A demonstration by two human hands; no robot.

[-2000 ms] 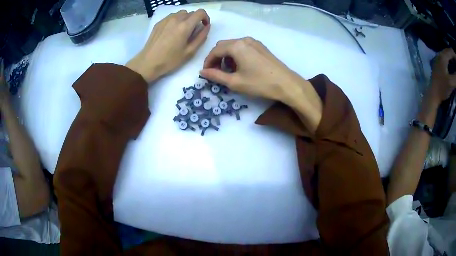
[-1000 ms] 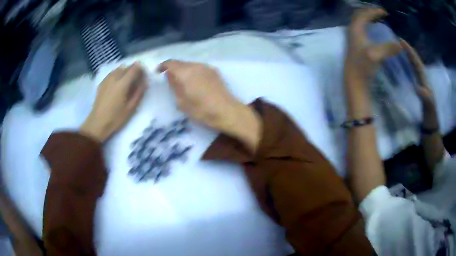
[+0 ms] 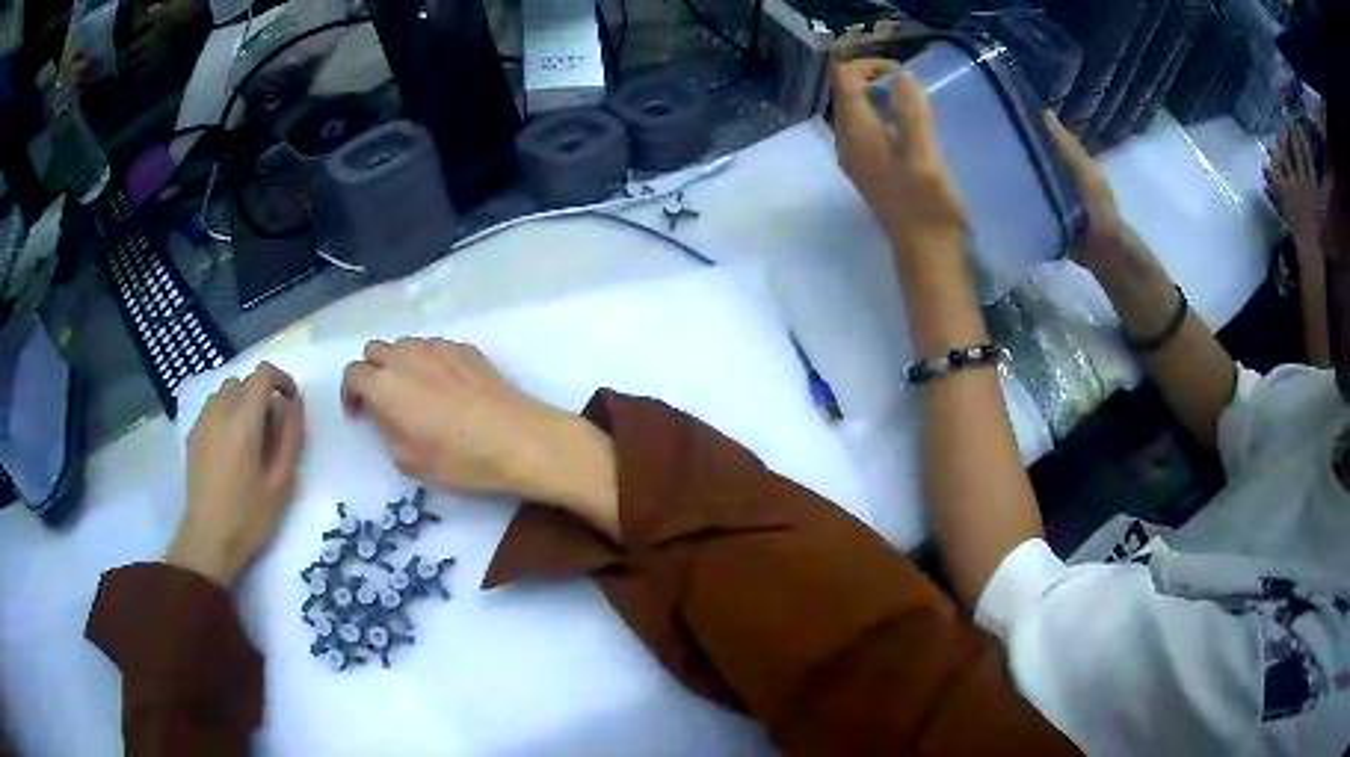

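Observation:
A loose cluster of small dark armed parts (image 3: 370,584) with pale round centres lies on the white foam sheet (image 3: 489,666). My left hand (image 3: 244,466) rests on the sheet to the upper left of the cluster, fingers curled. My right hand (image 3: 444,414) is above the cluster, palm down, fingers bent towards my left hand. The fingertips of both hands are partly hidden, and I cannot tell whether either holds a part.
A person at the right holds up an oblong housing with a clear cover (image 3: 977,163). A small screwdriver (image 3: 816,377) lies right of the sheet. Dark round-cornered blocks (image 3: 385,192), a black perforated strip (image 3: 160,303) and a cable (image 3: 637,229) are behind. Another housing (image 3: 37,399) stands at far left.
The view has swung right, so the cluster and my hands sit further left and lower. My right hand has moved off the cluster's edge. The neighbour's hands now hold up a housing.

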